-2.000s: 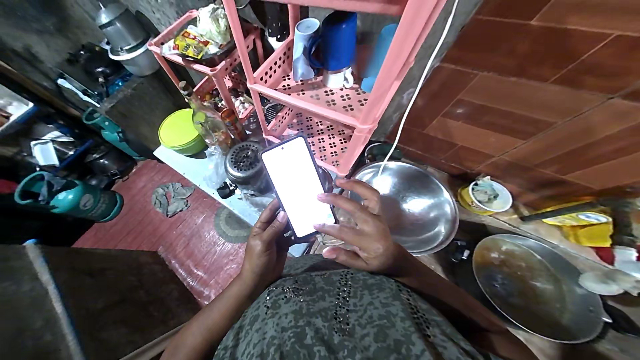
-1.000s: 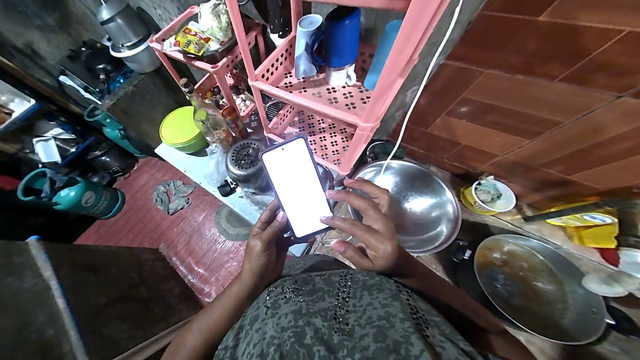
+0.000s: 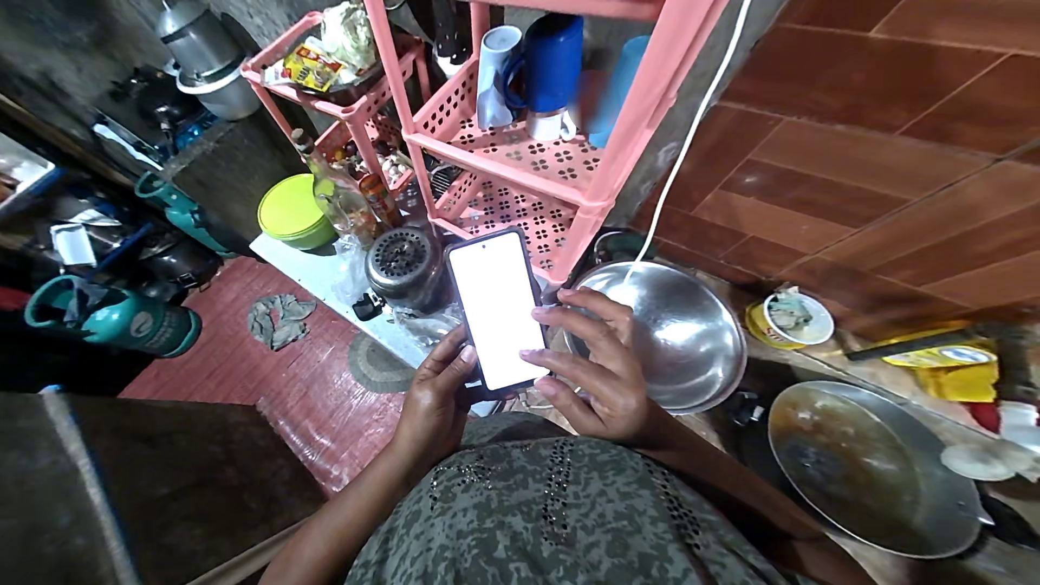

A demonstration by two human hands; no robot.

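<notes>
A smartphone (image 3: pixel 497 313) with a glaring white screen is held upright in front of my body. My left hand (image 3: pixel 439 390) grips its lower left side, the thumb along the edge. Over the phone's lower right part is my right hand (image 3: pixel 597 366), its fingers spread and bent, fingertips at or just above the screen; touch cannot be told. Behind the phone stands a round metal pot-like item with a perforated top (image 3: pixel 404 264). Just right of my right hand lies a large shiny metal basin (image 3: pixel 674 341).
A pink plastic rack (image 3: pixel 520 166) holds a blue pitcher (image 3: pixel 554 65) and cups. At the right is a wide pan of brownish liquid (image 3: pixel 853 471). A lime-lidded tub (image 3: pixel 291 207) sits on a light tabletop (image 3: pixel 317 284); a teal gas cylinder (image 3: pixel 122 317) lies to the left.
The fingers of my right hand have shifted slightly over the phone's screen. My left hand keeps its hold on the phone.
</notes>
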